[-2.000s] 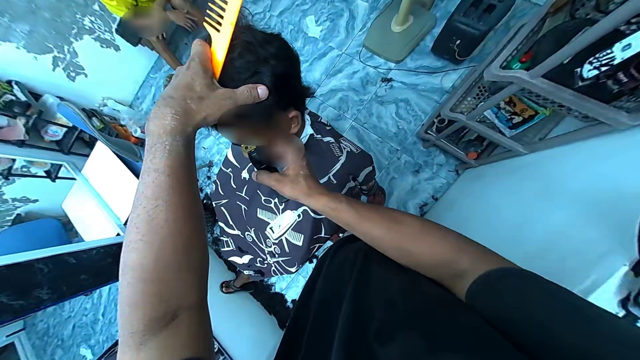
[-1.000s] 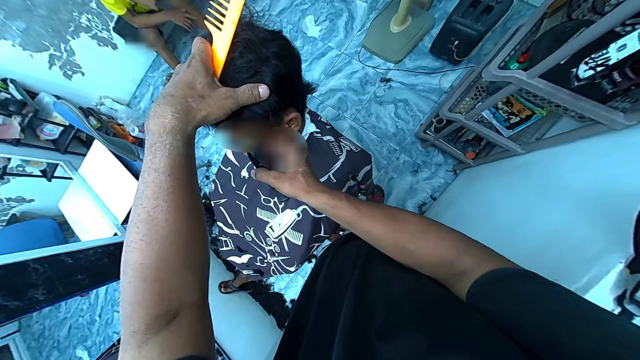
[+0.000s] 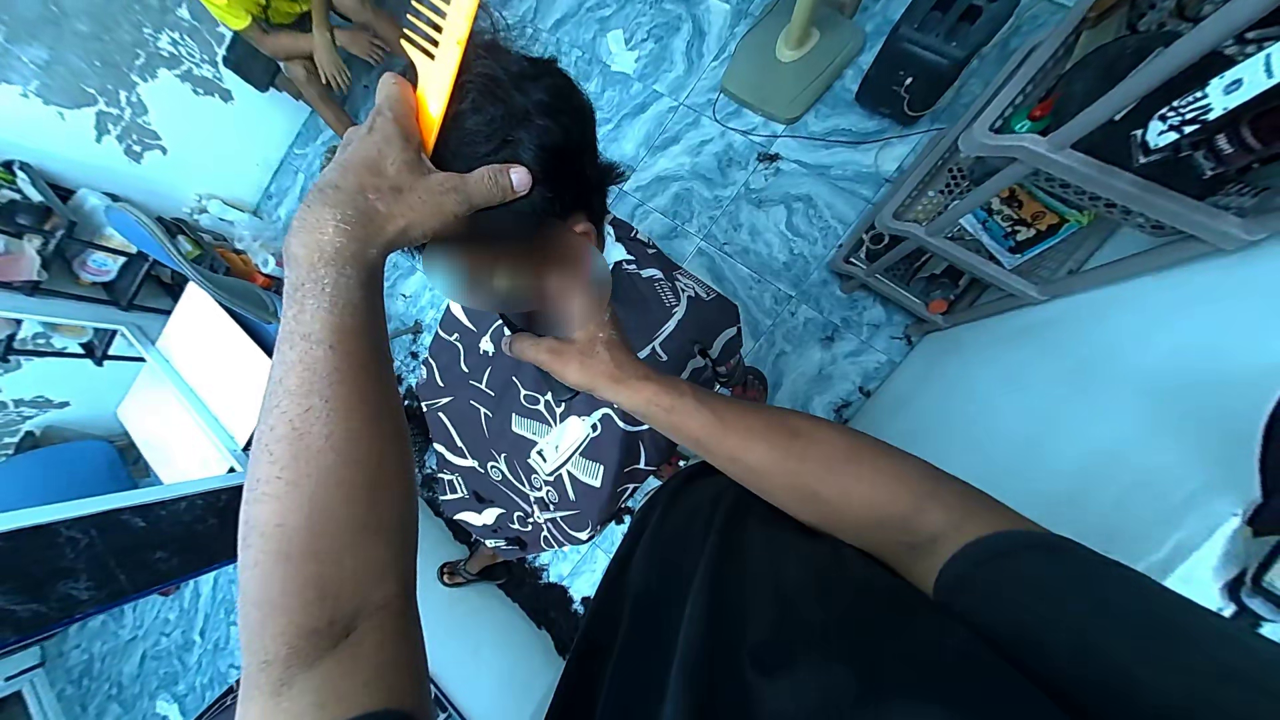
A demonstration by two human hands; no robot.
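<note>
My left hand (image 3: pixel 420 180) holds an orange plastic comb (image 3: pixel 440 75) over the dark hair of a seated person (image 3: pixel 530 125). Its thumb rests on the hair, and the comb's teeth point up and left. Lower, at the side of the blurred face, is my right hand (image 3: pixel 580 345), its thumb extended to the left. Something dark shows just above that thumb; whether the hand grips it is not clear, as blur hides the fingers. A dark barber's cape (image 3: pixel 560 460) printed with white scissors, combs and clippers covers the seated person's body.
Grey plastic shelving (image 3: pixel 1000 200) with various items stands at right, near a pedestal base (image 3: pixel 790 65) and a black case (image 3: pixel 935 55) on the tiled floor. Another person's hands and legs (image 3: pixel 330 50) show at upper left. Cut hair (image 3: pixel 545 600) lies below the cape.
</note>
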